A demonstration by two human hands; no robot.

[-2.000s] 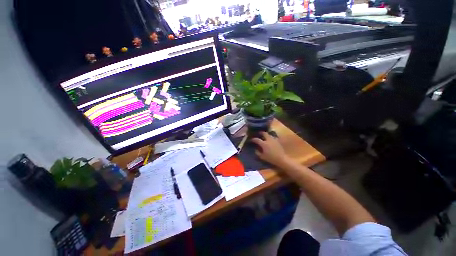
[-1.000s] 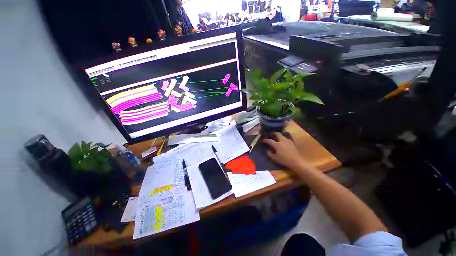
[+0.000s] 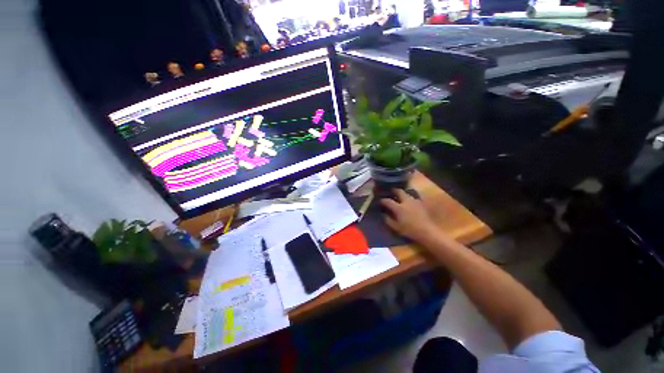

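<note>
My right hand (image 3: 405,216) rests palm down on a small dark computer mouse (image 3: 413,194), which is mostly hidden under the fingers, just in front of the plant pot. The monitor (image 3: 240,138) stands at the back left of the desk. Its black screen shows long pink and yellow striped shapes, a cluster of small pieces in the middle and a few pink and white pieces at the right. My left hand is not in view.
Printed sheets (image 3: 240,306) with yellow marks, a smartphone (image 3: 310,262), a pen and a red-orange piece (image 3: 348,240) lie on the wooden desk. A calculator (image 3: 116,335) is at the left end. A potted plant (image 3: 397,135) stands beside my hand. A large dark machine table is behind.
The camera view has shifted slightly back and forth. My right hand stays on the mouse beside the pot. The small pieces at the screen's right look slightly different.
</note>
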